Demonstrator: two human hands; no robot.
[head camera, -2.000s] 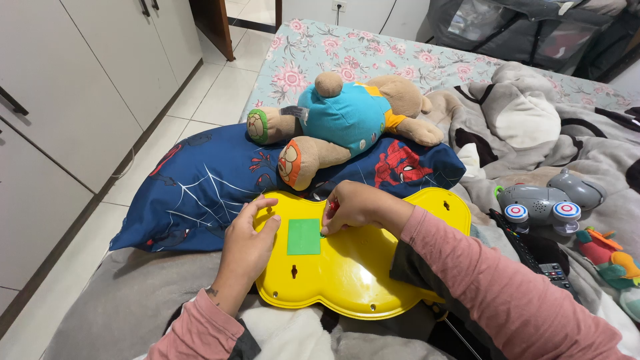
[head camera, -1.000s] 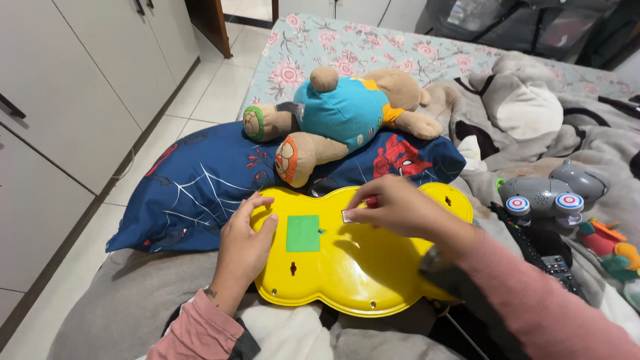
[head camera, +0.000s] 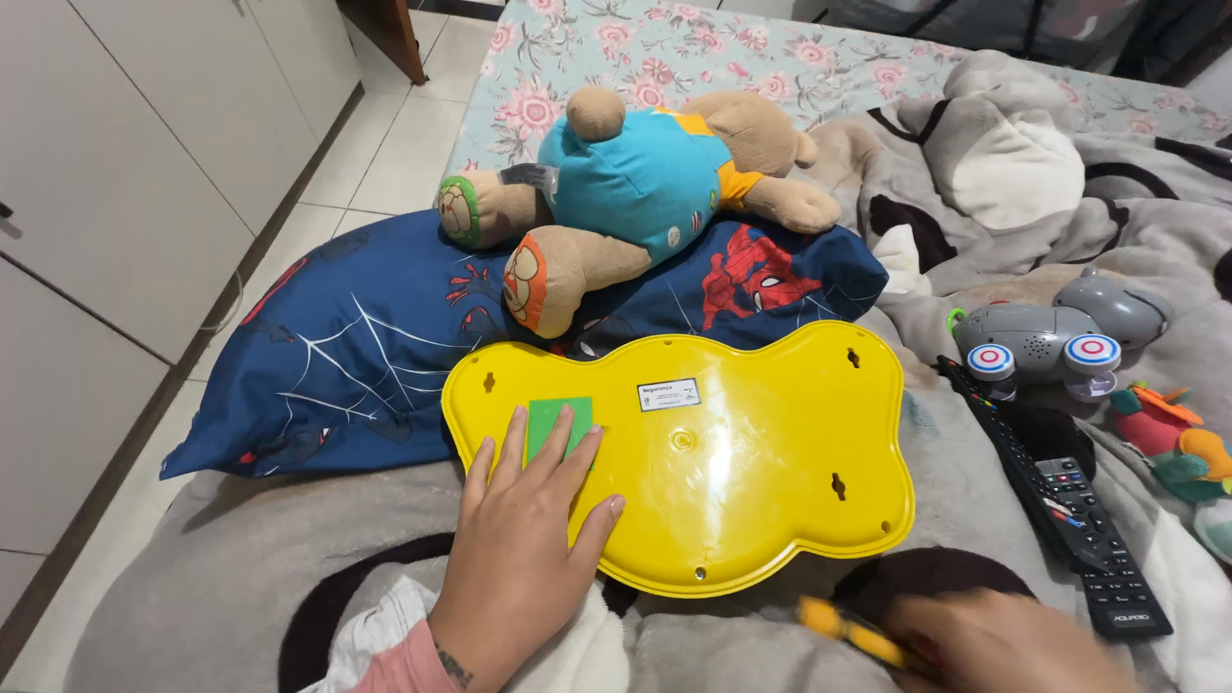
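Observation:
My left hand (head camera: 529, 510) lies with spread fingers on the left part of a yellow plastic toy back (head camera: 760, 462), fingertips over a green square cover (head camera: 558, 416). The yellow piece has keyhole slots, a white label with writing (head camera: 669, 395) and a screw (head camera: 701, 574) at its lower edge. At the lower right, my blurred right hand (head camera: 991, 640) is closed around a yellow and dark object (head camera: 852, 630), too blurred to name; it is over the blanket, apart from the yellow piece.
Behind the yellow piece lies a blue Spider-Man pillow (head camera: 356, 346) with a plush bear (head camera: 635, 183) on it. To the right are remote controls (head camera: 1088, 539), a grey toy animal (head camera: 1039, 337) and a colourful soft toy (head camera: 1169, 443) on a rumpled blanket (head camera: 241, 558). Cabinets (head camera: 144, 144) stand at left.
My right hand has moved from the yellow piece to the lower right and now holds a yellow and dark object. My left hand has moved from the left edge onto the green cover.

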